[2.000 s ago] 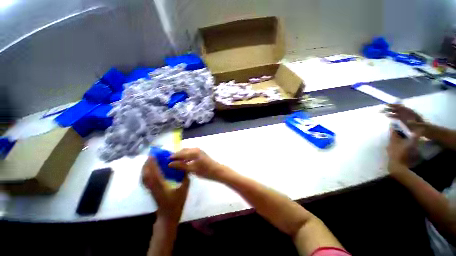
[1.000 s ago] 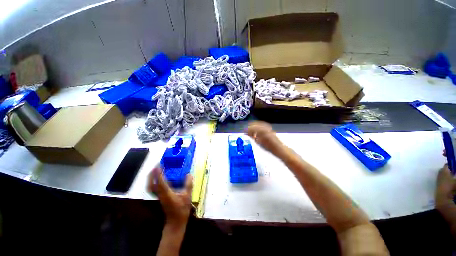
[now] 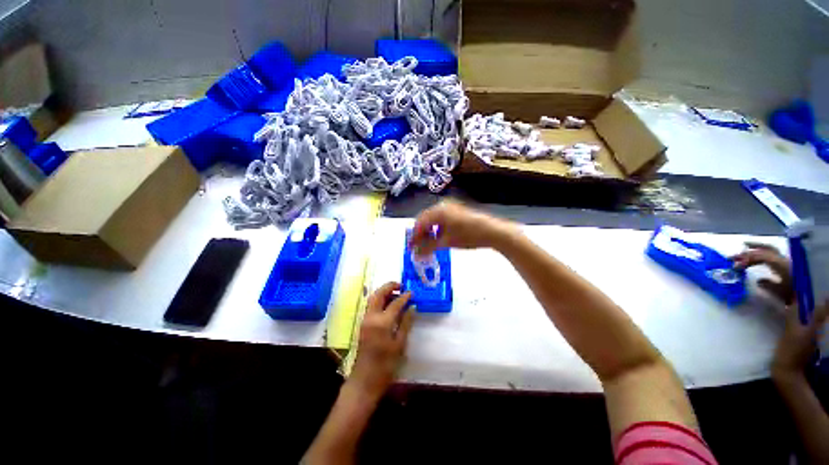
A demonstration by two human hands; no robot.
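Note:
A blue insert tray (image 3: 441,292) lies on the white table in front of me. My right hand (image 3: 445,229) is over its far end with its fingers shut on a white coiled cable (image 3: 429,269), which hangs over the tray. My left hand (image 3: 386,318) rests at the tray's near left side, fingers touching its edge. Blue trays, apparently a nested stack (image 3: 304,272), stand to the left. The far end of the tray under my right hand is partly hidden. A large heap of white cables (image 3: 345,136) lies behind.
An open carton (image 3: 627,136) holds white adapters (image 3: 509,138). A black phone (image 3: 207,281) and closed carton (image 3: 114,204) lie left. A yellow strip (image 3: 350,300) runs beside the stack. At right, another person's hand (image 3: 768,265) touches a filled blue tray (image 3: 695,263).
My right hand now has a cable over the tray. My left hand has moved from the left trays to this tray. The neighbour's hand has reached the filled tray, which has shifted right.

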